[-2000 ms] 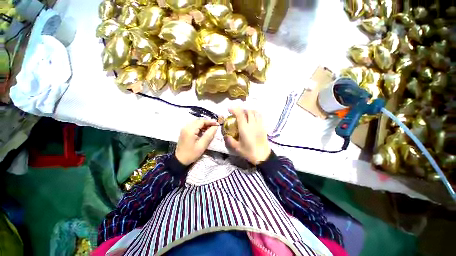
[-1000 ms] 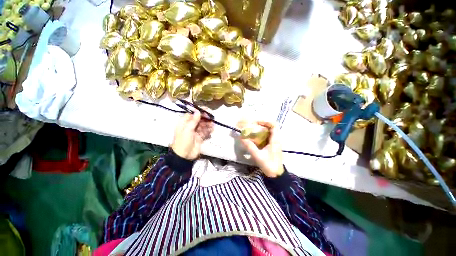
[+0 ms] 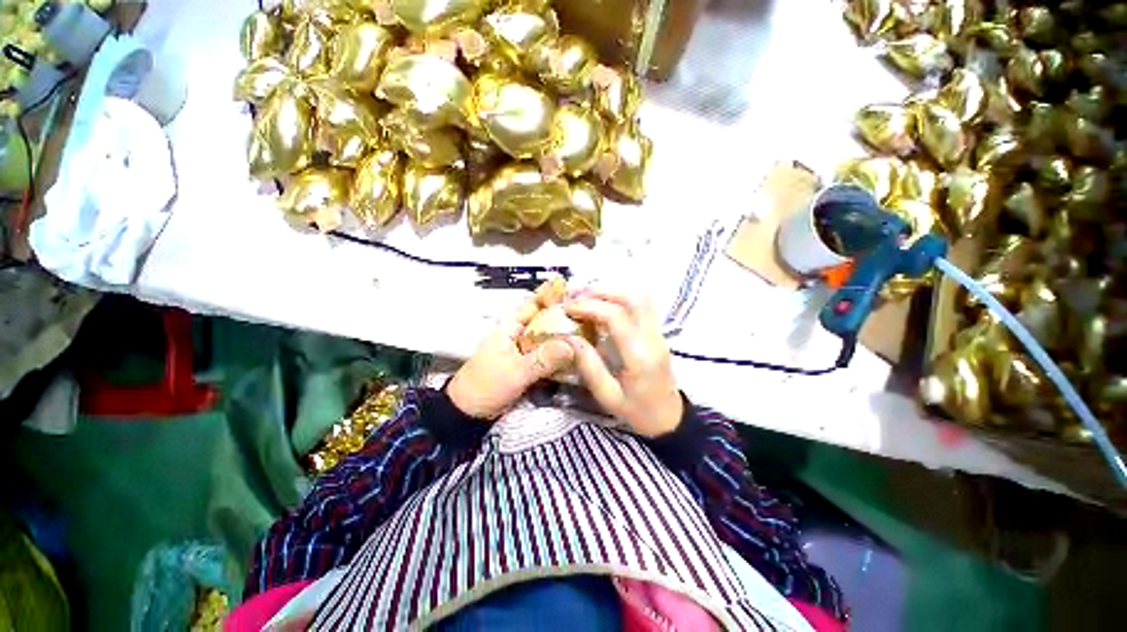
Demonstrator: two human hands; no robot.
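My left hand [image 3: 504, 367] and my right hand [image 3: 622, 358] meet at the table's front edge, above the striped apron. Between their fingers they hold a small gold ornament [image 3: 552, 324], with a pale area facing up and an orange-beige bit at its top. My fingers hide much of it. Black thread snips [image 3: 519, 278] lie on the table just beyond my hands, by the black cord [image 3: 396, 251].
Gold ornaments [image 3: 513, 114] are piled behind. At right, a teal glue gun [image 3: 865, 274] rests in a white holder [image 3: 803, 243], near a tray of gold pieces [image 3: 976, 377]. A white strip [image 3: 698, 278] lies between. A white bag [image 3: 109, 198] is at left.
My hands, apart one second ago, have come together on the ornament. My right hand has moved left and inward with it. The snips are now in plain view on the table.
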